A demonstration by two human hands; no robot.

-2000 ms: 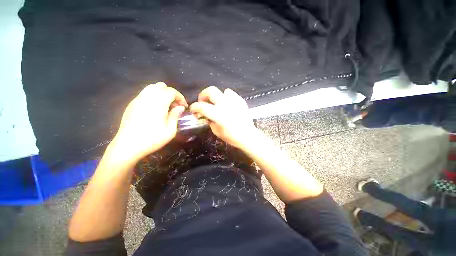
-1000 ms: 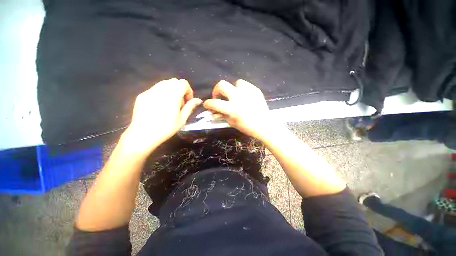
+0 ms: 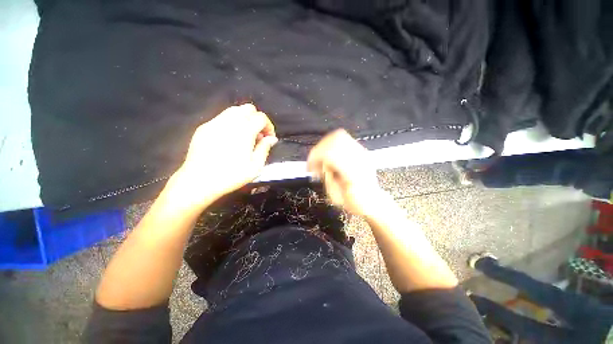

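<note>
A large black garment, speckled with lint, lies spread over the white table. A seam with a dashed whitish stitch line runs along its near edge. My left hand pinches this edge between thumb and fingers at the middle. My right hand is blurred, curled and just off the edge, to the right of my left hand; what it holds cannot be made out. A cord hangs by a small shiny eyelet at the garment's right.
More black garments are heaped at the right. A blue crate is below the table's left edge. Pale thread clippings cling to my dark apron. Another person's legs and red objects are at the lower right.
My right hand has moved away from my left hand, to the right and down off the garment edge. My left hand stays on the edge. The view has shifted slightly.
</note>
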